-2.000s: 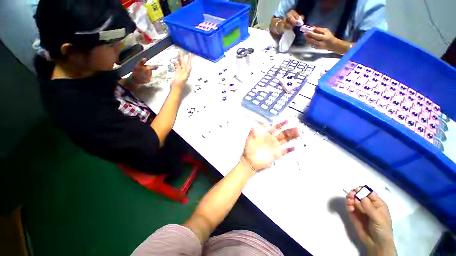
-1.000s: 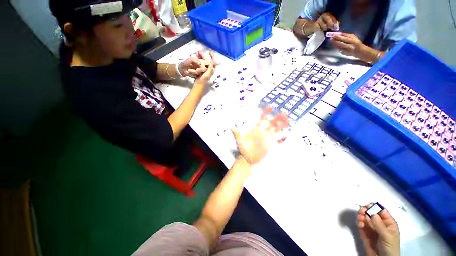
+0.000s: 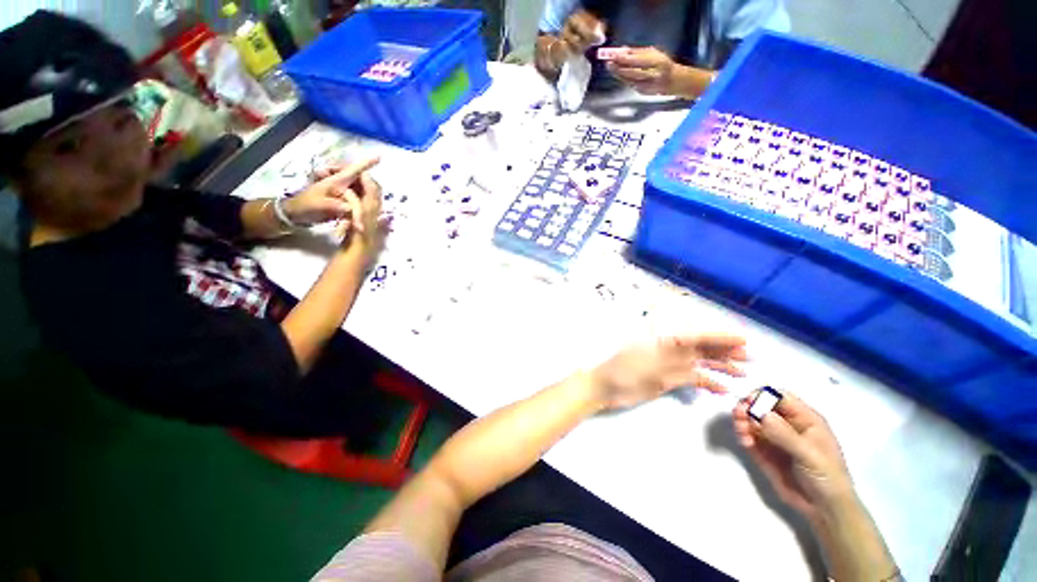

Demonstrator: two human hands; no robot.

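A small screen window (image 3: 764,404) with a black border and a pale centre is pinched between the thumb and fingers of my right hand (image 3: 798,441), just above the white table. My left hand (image 3: 665,370) is a little to the left of it, palm partly down, fingers spread and pointing right. It is slightly blurred and shows nothing held. The fingertips of my left hand are close to the window but apart from it.
A parts tray (image 3: 532,252) with a pink unit (image 3: 592,182) on it lies ahead. A large blue tote (image 3: 785,273) stands right, a small blue tote (image 3: 381,111) far left, a smartphone (image 3: 987,517) right. Two people sit left and opposite.
My left hand has moved right, from near the tray to near my right hand. My right hand still holds the window. The left neighbour's hands have come together. The view has shifted.
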